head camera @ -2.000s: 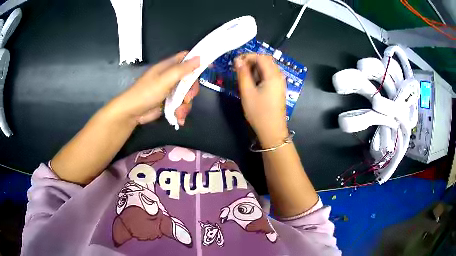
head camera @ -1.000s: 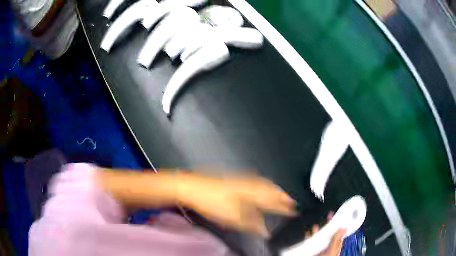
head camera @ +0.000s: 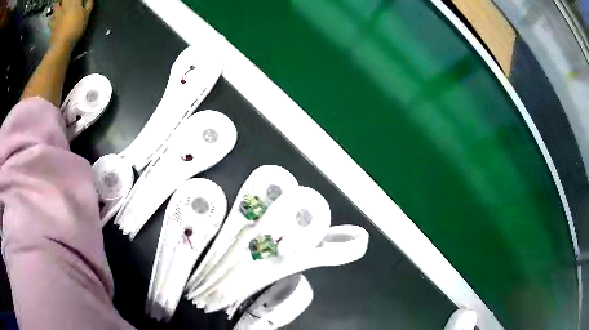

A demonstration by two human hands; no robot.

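My left hand point(head camera: 70, 20) is small and blurred at the top left of the head view, beside a cluster of small green boards point(head camera: 29, 6). Its fingers are partly cut off by the frame's top edge, so I cannot tell whether it holds anything. My right hand is out of the picture. Several white shells with round wide ends point(head camera: 216, 135) lie between my sleeve and the bench's far rail. Green boards point(head camera: 263, 247) sit on two shells, and short dark red leads show on others.
The black bench top point(head camera: 361, 283) is bordered by a white edge rail point(head camera: 323, 158), with a green surface point(head camera: 387, 129) beyond. The end of another white piece point(head camera: 462, 319) shows at the bottom right. A shell point(head camera: 89, 97) lies close beside my forearm.
The view has swung left, away from the blue board, onto the shells. My left hand has let go of the shell and reached out to the small green boards. My right hand has left the view.
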